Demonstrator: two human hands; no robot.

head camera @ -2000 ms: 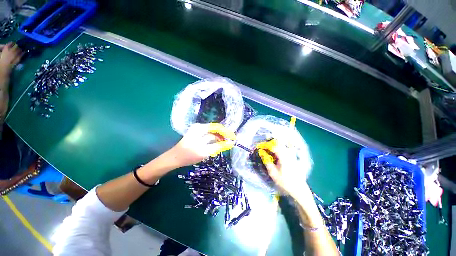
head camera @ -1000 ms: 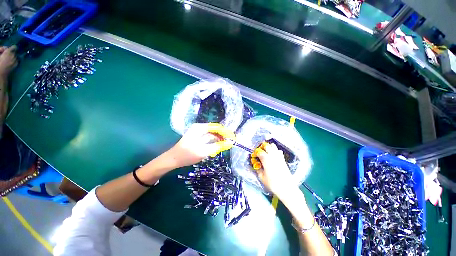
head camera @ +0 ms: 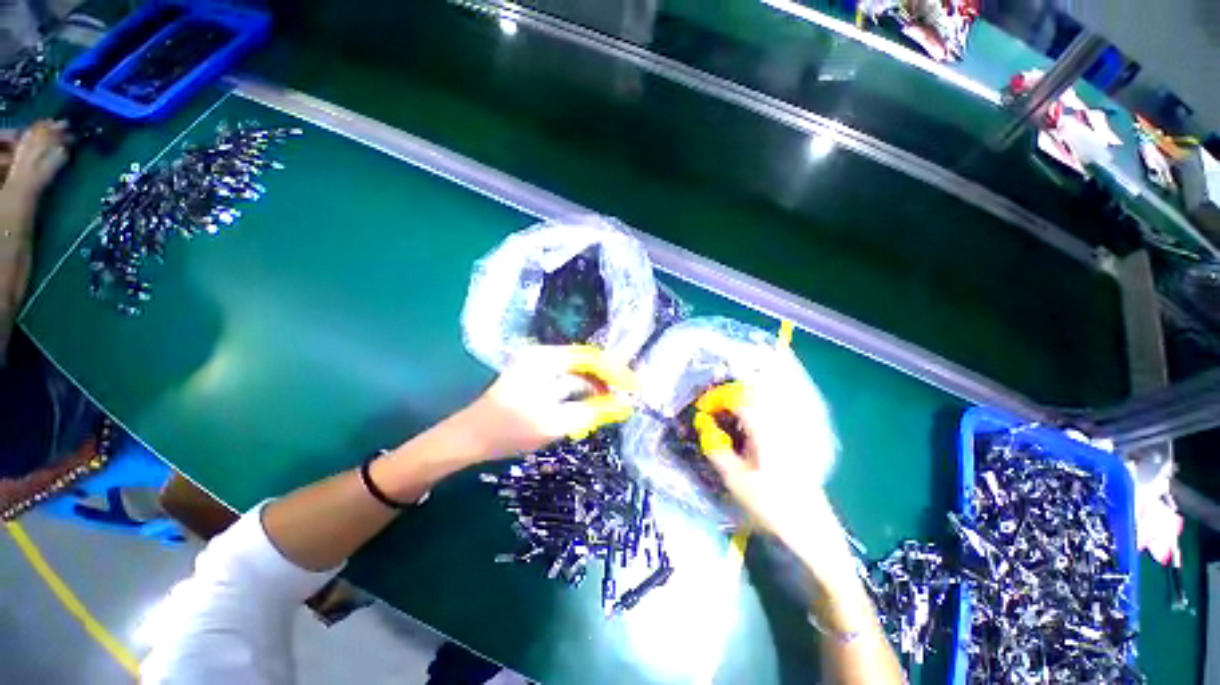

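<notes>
My left hand [head camera: 542, 398], with yellow finger cots, pinches a slim part [head camera: 652, 407] between its fingertips, pointing right. My right hand [head camera: 752, 455], also in yellow cots, is over the right clear bag [head camera: 803, 415], fingertips curled around a dark spot. Whether it holds a small black part cannot be told. The left clear bag [head camera: 498, 301] stands open behind my left hand, with dark contents. A pile of black-silver pieces [head camera: 575, 509] lies below my hands.
A blue tray [head camera: 966, 455] heaped with black-silver parts is at the right, loose parts [head camera: 910, 589] beside it. A neighbour's hand [head camera: 38, 150], parts pile [head camera: 187, 187] and second blue tray [head camera: 161, 101] are at far left. A metal rail [head camera: 856, 345] runs behind the bags.
My right fingers were lower against the part's end a second ago; now they are raised slightly and curled, apart from it. My left hand keeps its hold. The whole view has shifted slightly.
</notes>
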